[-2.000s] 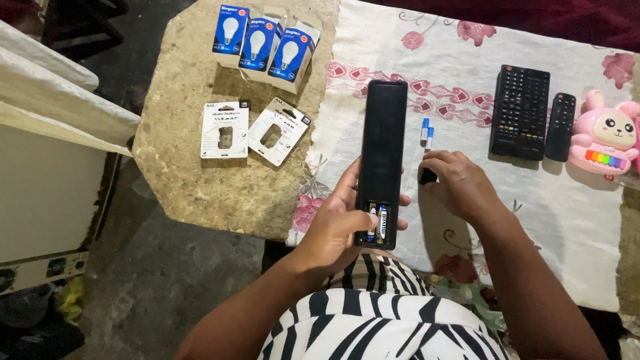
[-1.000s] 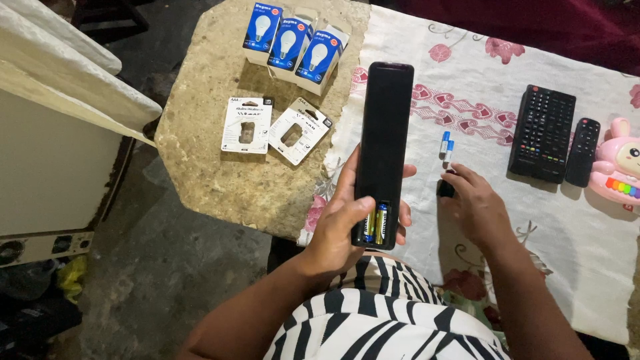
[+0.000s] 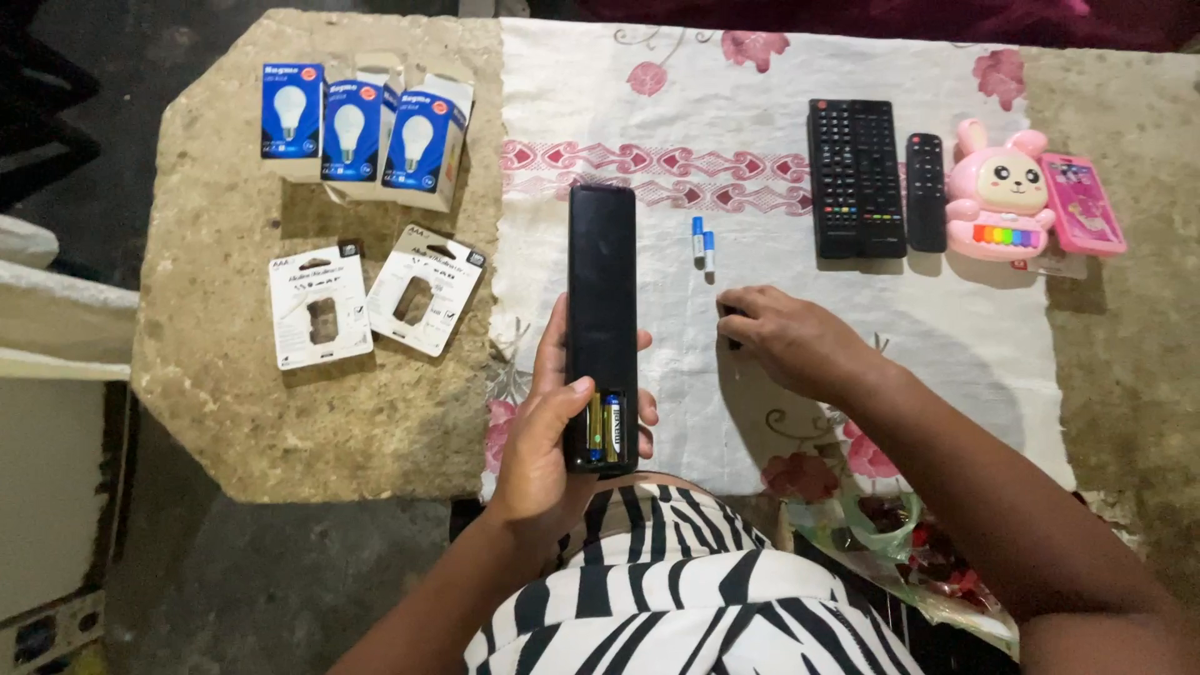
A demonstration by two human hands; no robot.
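A long black remote control [image 3: 603, 281] lies back side up in my left hand [image 3: 544, 441], its battery compartment uncovered. Two AAA batteries [image 3: 605, 427] sit side by side in that compartment, with my left thumb at its upper left edge. On the cloth to the right, my right hand [image 3: 787, 337] has its fingertips on a small black piece [image 3: 734, 330], mostly hidden under them; it may be the battery cover. Between the remote and that hand, a little farther up, two blue and white batteries [image 3: 703, 248] lie next to each other on the cloth.
Three LED bulb boxes [image 3: 352, 131] and two opened battery cards [image 3: 322, 309] are at the left on the stone table [image 3: 206, 281]. At the right on the floral cloth [image 3: 656, 112] lie a wide black remote [image 3: 855, 178], a slim one [image 3: 926, 192], a pink rabbit toy [image 3: 1001, 197] and a pink toy phone [image 3: 1085, 202].
The view has shifted. My left thumb, over the batteries two seconds ago, now rests at the compartment's edge, leaving both more visible. My right hand stays at the small black piece.
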